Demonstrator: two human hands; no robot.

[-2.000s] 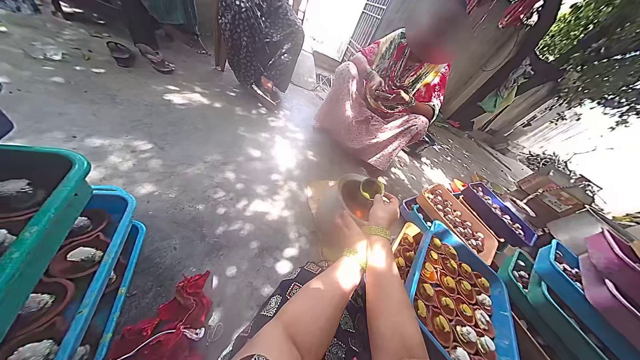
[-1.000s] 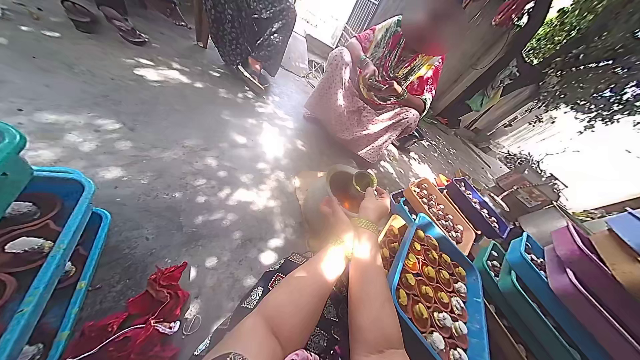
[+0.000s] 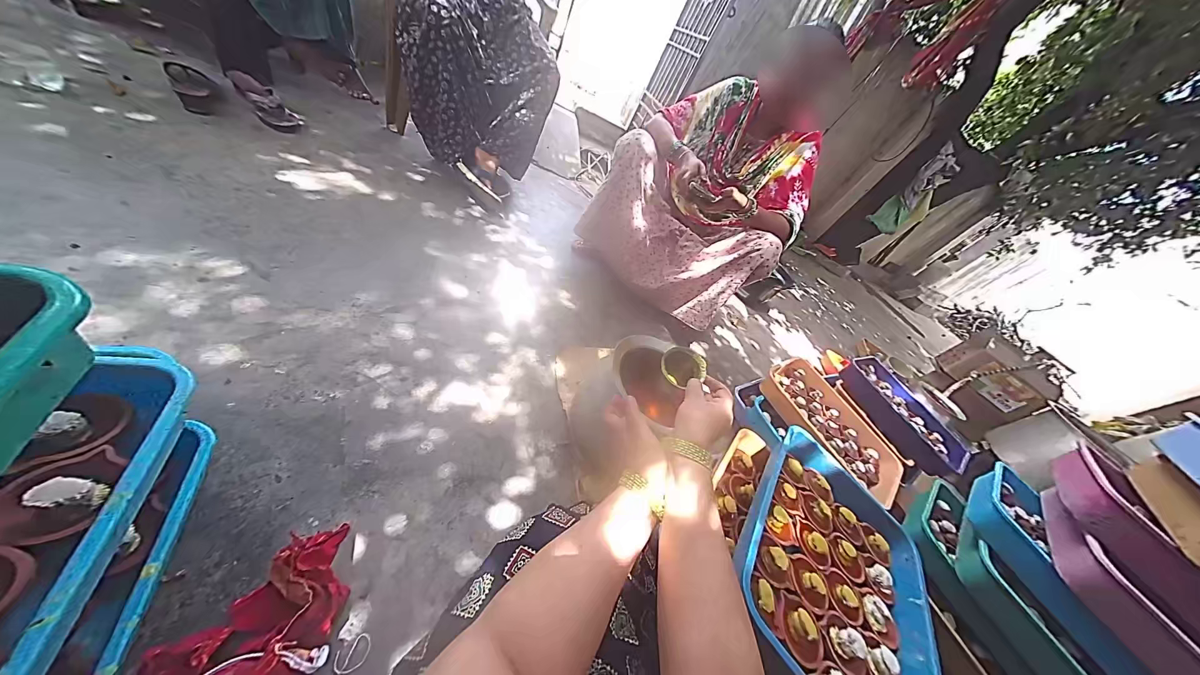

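Note:
Both my hands reach out over a round metal pot (image 3: 647, 370) that holds dark liquid. My right hand (image 3: 703, 412) is closed on a small round cup (image 3: 683, 367) with yellowish-green contents, tilted over the pot. My left hand (image 3: 633, 436) is at the pot's near rim; whether it grips the rim is unclear. Right of my forearms stands a blue plastic tray (image 3: 914, 562) with rows of small clay cups, many with yellow filling and some with white lumps on top.
Stacked blue trays (image 3: 187, 384) with larger clay cups stand left, near a red cloth (image 3: 295, 581). More trays (image 3: 1008, 478) and a cardboard box (image 3: 998, 375) are at the right. A person (image 3: 703, 197) squats beyond the pot; others are behind.
The cup in my right hand has stayed over or beside the pot. The view has shifted slightly. No other plain change shows.

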